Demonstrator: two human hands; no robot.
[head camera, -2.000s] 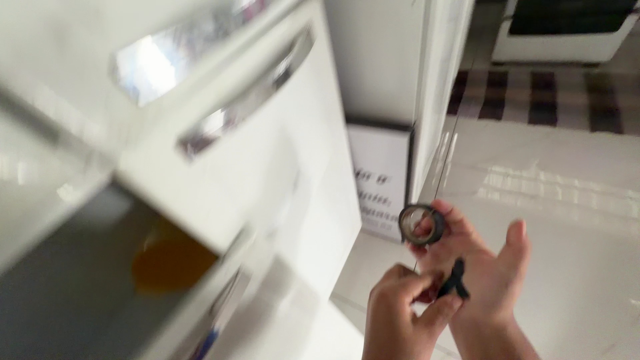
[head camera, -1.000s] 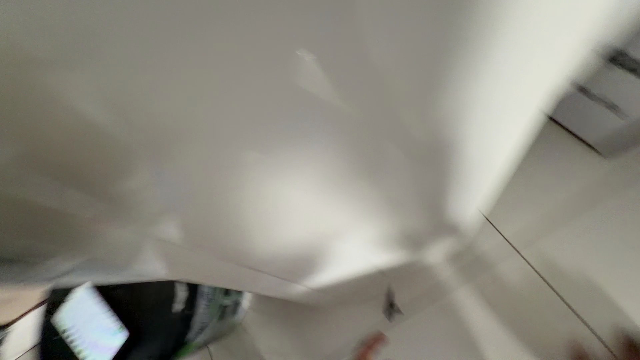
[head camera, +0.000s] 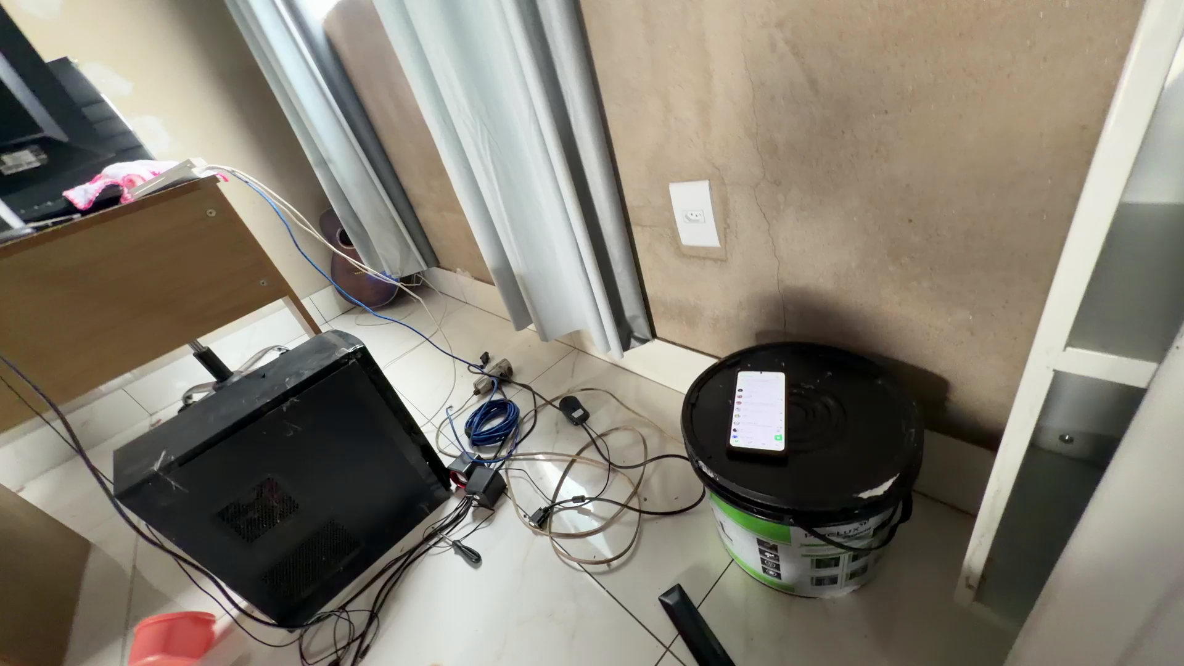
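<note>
Neither of my hands is in the frame. A smartphone (head camera: 758, 412) with its screen lit lies face up on the black lid (head camera: 832, 462) of a plastic bucket with a green and white label. To the left, a black computer tower (head camera: 305, 490) stands on the tiled floor. Between the two lie a coiled blue cable (head camera: 491, 423), black power adapters (head camera: 485, 487) and several tangled cords. At the bottom edge, part of a long black object (head camera: 692, 624) shows; what it belongs to cannot be told.
A wooden desk (head camera: 139, 277) is at the left, with cables hanging from it. Grey curtains (head camera: 499, 166) hang by the wall, which has a white socket (head camera: 694, 215). A white frame (head camera: 1054, 361) rises at the right. A red plastic container (head camera: 173, 638) sits at bottom left.
The view has swung from white drawers to the corner with the bucket. Both hands, seen two seconds ago with a roll of tape and a small dark piece, are out of the frame.
</note>
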